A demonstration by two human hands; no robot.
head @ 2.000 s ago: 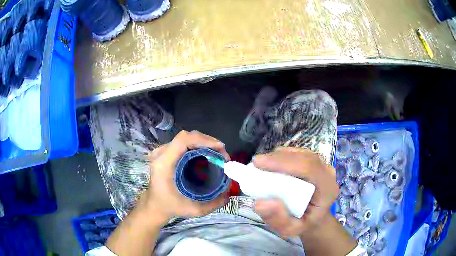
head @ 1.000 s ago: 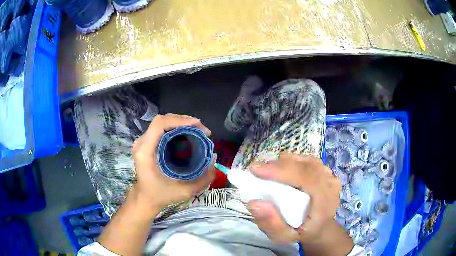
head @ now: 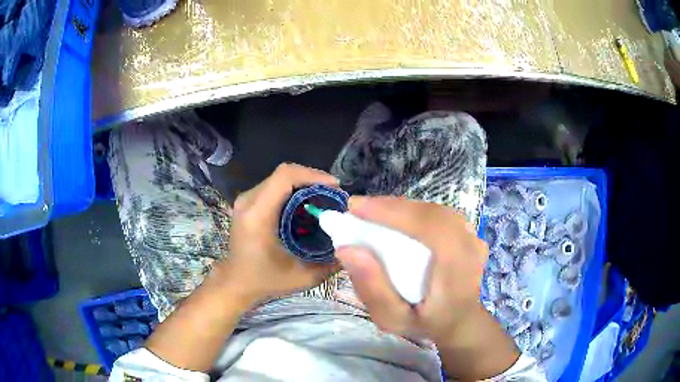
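My left hand (head: 261,239) is wrapped around a hollow blue shell (head: 289,231) above my lap, its round opening facing up toward me. My right hand (head: 429,261) grips a white glue bottle (head: 388,250). The bottle's thin green tip (head: 312,210) points left and lies over the shell's opening. Whether the tip touches the inner wall, I cannot tell. Both hands are bare.
A tan bench (head: 358,45) with a curved edge lies ahead, with a yellow cutter (head: 627,61) at right and a blue part (head: 148,10) at upper left. Blue bins stand at left (head: 71,112) and lower left (head: 86,317). A right bin (head: 548,173) holds pale ruffled rings (head: 570,276).
The bottle tip has moved from the shell's right outer side to over its opening. The shell and my left hand have moved right. The view has shifted slightly.
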